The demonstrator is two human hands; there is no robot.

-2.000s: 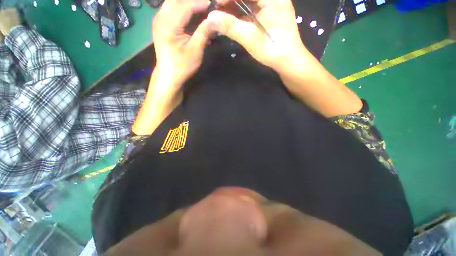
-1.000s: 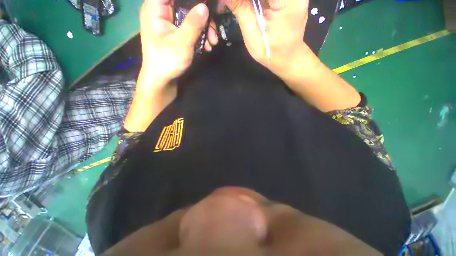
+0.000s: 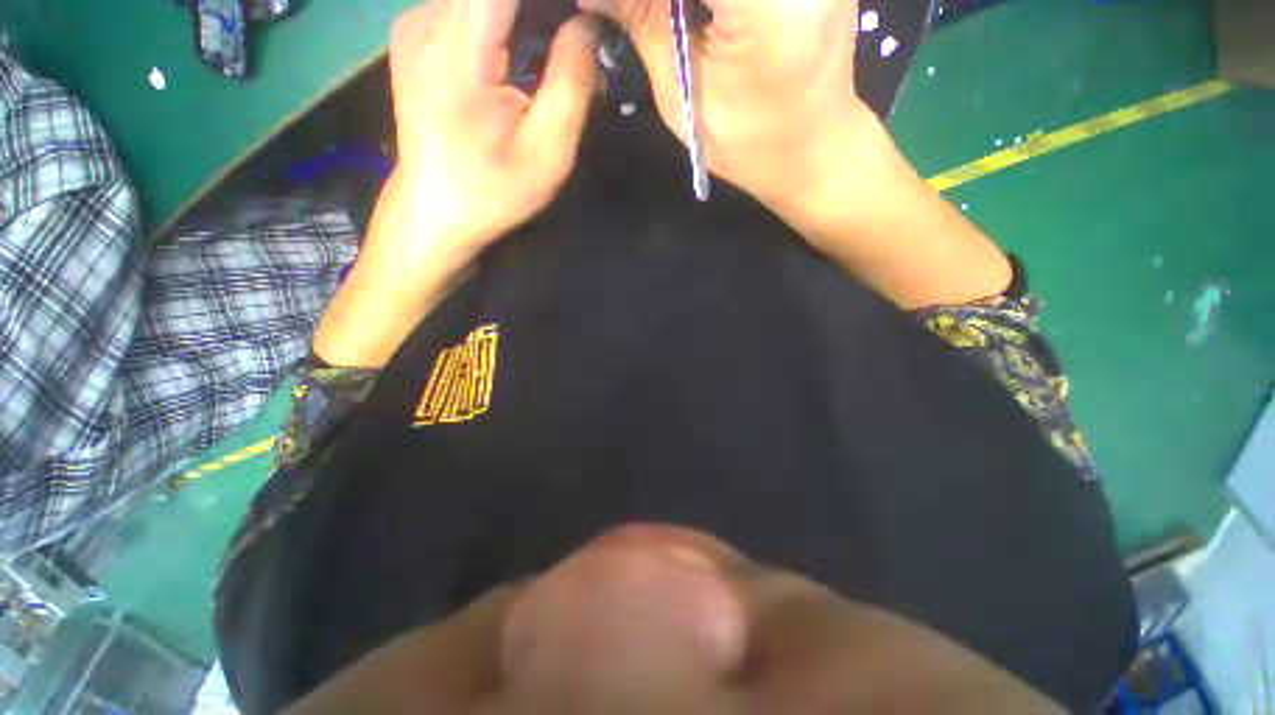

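Note:
My left hand (image 3: 483, 126) is at the top edge of the picture, bare, its fingertips cut off by the edge. It holds a dark phone unit (image 3: 534, 53), of which only a small part shows between thumb and fingers. My right hand (image 3: 762, 91) is close beside it, also partly cut off. It holds thin silver tweezers (image 3: 691, 126), whose rear end points down towards my lap. The tweezers' tips are out of the picture, so their contact with the unit cannot be told.
Dark phone units (image 3: 224, 34) lie on the green mat (image 3: 98, 98) at the upper left. A neighbour's plaid sleeve (image 3: 63, 279) is at the left. White pieces (image 3: 888, 46) lie right of my right hand. A yellow line (image 3: 1091, 137) crosses the green floor.
My left thumb first moved off the unit's end and the unit showed more, then less. The tweezers turned from slanting to nearly upright in the picture. The view has shifted slightly.

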